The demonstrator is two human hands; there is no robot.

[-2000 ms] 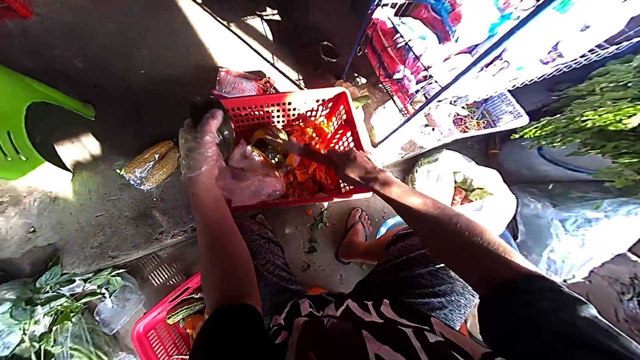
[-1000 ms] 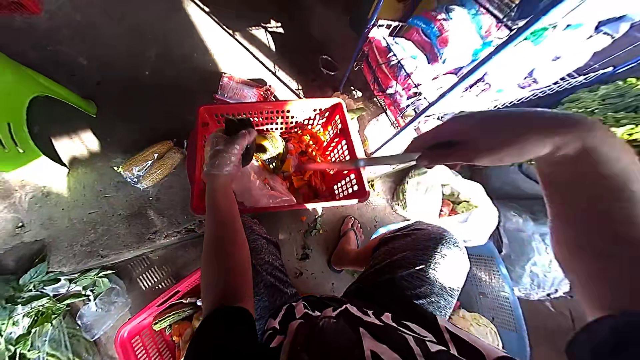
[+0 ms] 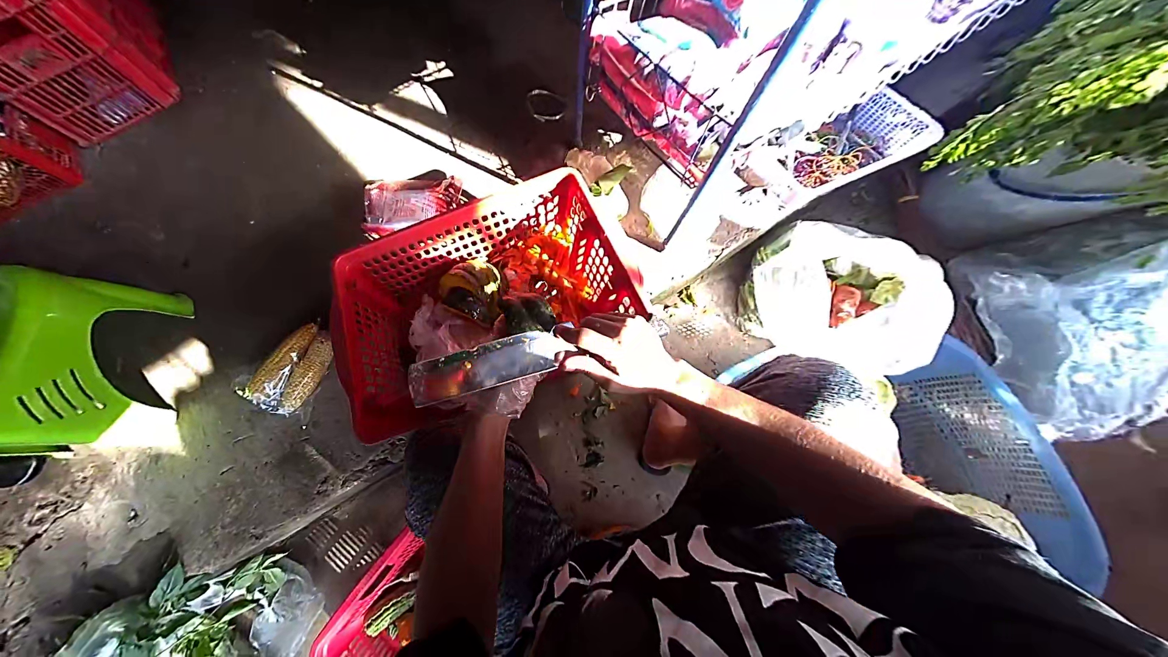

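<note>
My right hand (image 3: 620, 354) grips the handle end of a broad-bladed knife (image 3: 484, 365), its shiny blade pointing left over the near edge of a red plastic basket (image 3: 379, 356). Below and partly behind the blade is my left hand (image 3: 506, 394), in a clear plastic glove; a dark green piece of vegetable (image 3: 529, 315) lies at its fingers, and the blade hides part of the grip. Inside the basket are a green and orange squash piece (image 3: 471, 290), bright orange pieces (image 3: 547, 269) and a pinkish plastic bag (image 3: 438, 330).
Left are a green plastic stool (image 3: 55, 365) and wrapped corn cobs (image 3: 297, 365). A white bag of vegetables (image 3: 849, 297) and a blue basket (image 3: 985, 438) stand right. Beyond is a metal rack (image 3: 730, 119). Another red basket (image 3: 365, 593) and leafy greens (image 3: 196, 607) lie near my feet.
My right hand has come back from the right, and the blade now lies across my left hand. My left hand has moved from the basket's left side to its near edge. The basket sits more tilted.
</note>
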